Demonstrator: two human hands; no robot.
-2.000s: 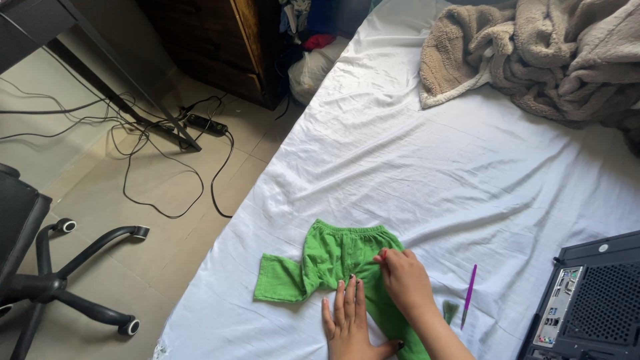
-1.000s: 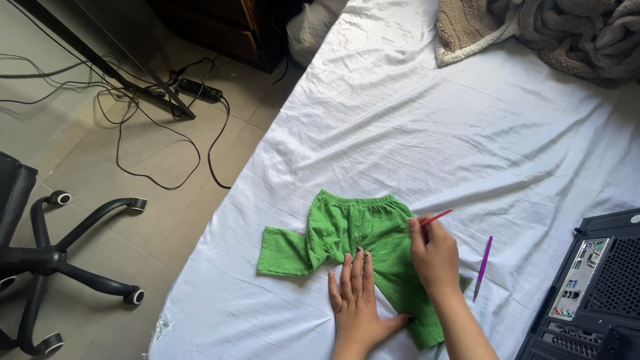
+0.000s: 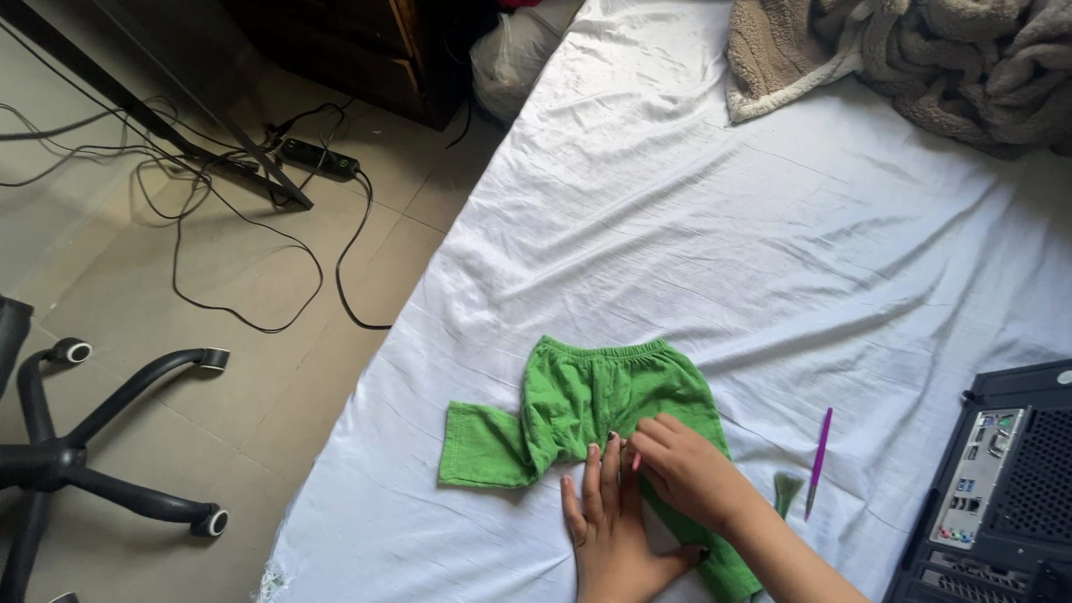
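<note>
A pair of small green pants (image 3: 620, 381) with a gathered elastic waistband lies on the white bed sheet, one leg bent out to the left. My left hand (image 3: 611, 523) rests flat with spread fingers across the crotch and the right leg of the pants. Just beside its fingertips, my right hand (image 3: 682, 469) pinches a thin pink-red stick-like tool (image 3: 636, 461), mostly hidden by the fingers; its tip cannot be made out. A purple-handled paintbrush (image 3: 820, 461) lies right of the pants, near a small green brush-like piece (image 3: 785, 492) partly behind my right forearm.
A computer case (image 3: 980, 494) lies at the right edge. A brown fleece blanket (image 3: 946, 75) is bunched at the top right. Beyond the left edge of the bed are a black chair base (image 3: 63, 461), cables, a power strip (image 3: 318, 159) and a plastic bag (image 3: 511, 63).
My right hand has moved down and left over the pants, closer to my left fingertips. The red tool, plainly visible a second ago, is now mostly covered.
</note>
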